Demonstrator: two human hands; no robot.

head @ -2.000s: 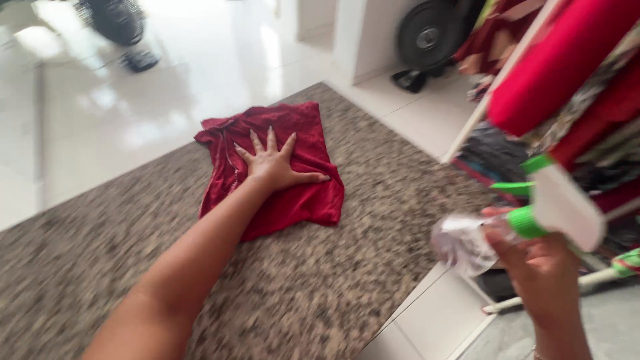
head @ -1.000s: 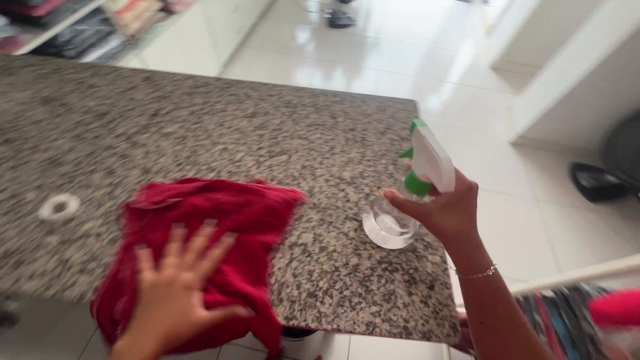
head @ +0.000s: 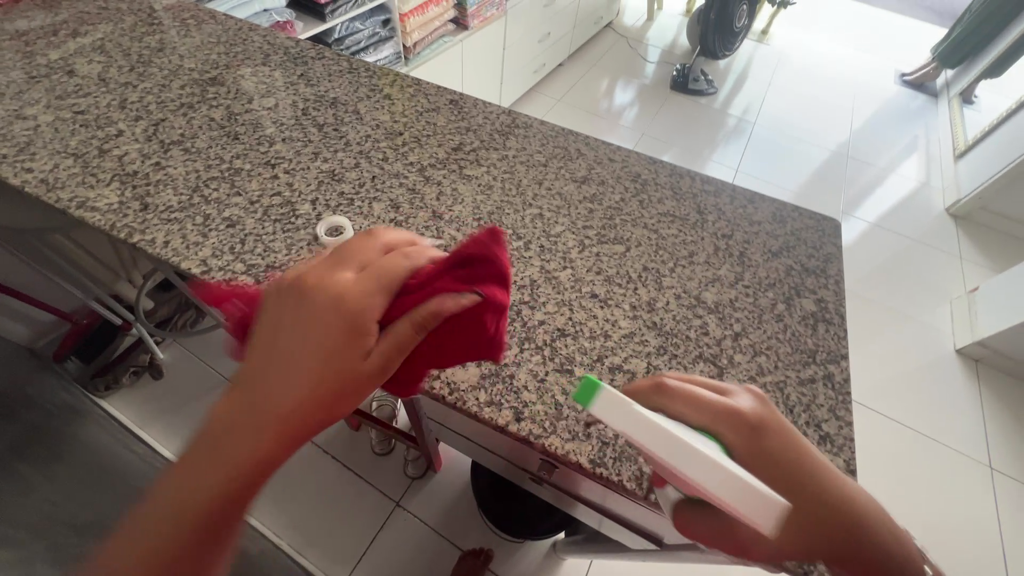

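Note:
A red cloth (head: 460, 320) is bunched in my left hand (head: 336, 320), over the near edge of a speckled granite counter (head: 640, 264); one end of it trails out at the left. At the lower right, my right hand (head: 720, 448) is wrapped around a spray bottle, whose white trigger head (head: 688, 456) has a green nozzle pointing up and left. The bottle's body is mostly hidden by the hand and the head. Just beyond my left hand, a white roll of tape (head: 334, 230) lies on the counter.
Below the counter are a black bin (head: 516, 504), a drawer front (head: 512, 456) and a wooden stool (head: 416, 436). A standing fan (head: 720, 32) is on the tiled floor beyond, near shelves with folded packs (head: 424, 24). A person's foot (head: 922, 74) shows at the upper right.
The red cloth, spread flat under my left hand before, is now gathered in its grip. The spray bottle has tipped from upright to slanted in my right hand. The view has shifted strongly.

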